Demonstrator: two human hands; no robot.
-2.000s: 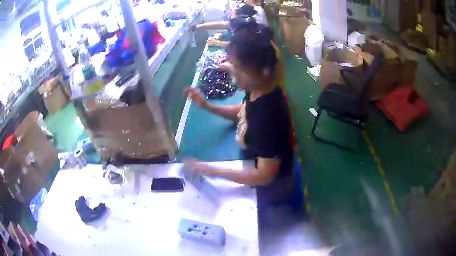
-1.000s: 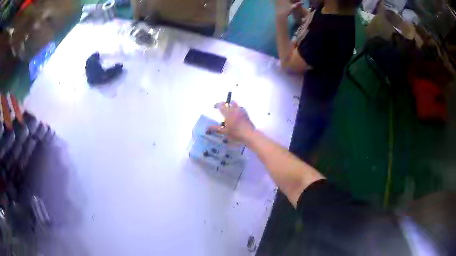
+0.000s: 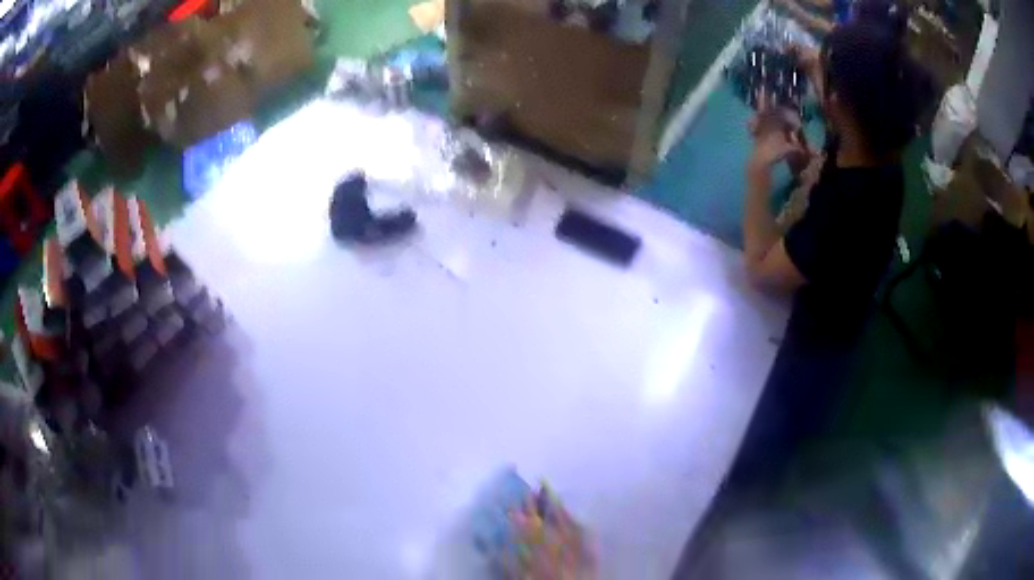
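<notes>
Light-blue retail boxes (image 3: 497, 515) show at the bottom edge of the head view, blurred and cut off, low on the white table (image 3: 454, 374). My right hand (image 3: 550, 538) lies against their right side and appears to grip them; its fingers are smeared by motion and its lower part is cut off. I cannot tell how many boxes it holds or make out the pen. My left hand is out of the picture.
A black curved object (image 3: 365, 212) and a flat black phone-like rectangle (image 3: 598, 236) lie on the table's far part. Clear plastic (image 3: 482, 164) lies behind them. Orange-and-white boxes (image 3: 113, 272) are stacked at left. A person (image 3: 845, 204) stands beyond the right edge.
My right hand came in over the blue boxes, then moved with them toward the near table edge. The view has swung down and left. The other person's hand has left the table.
</notes>
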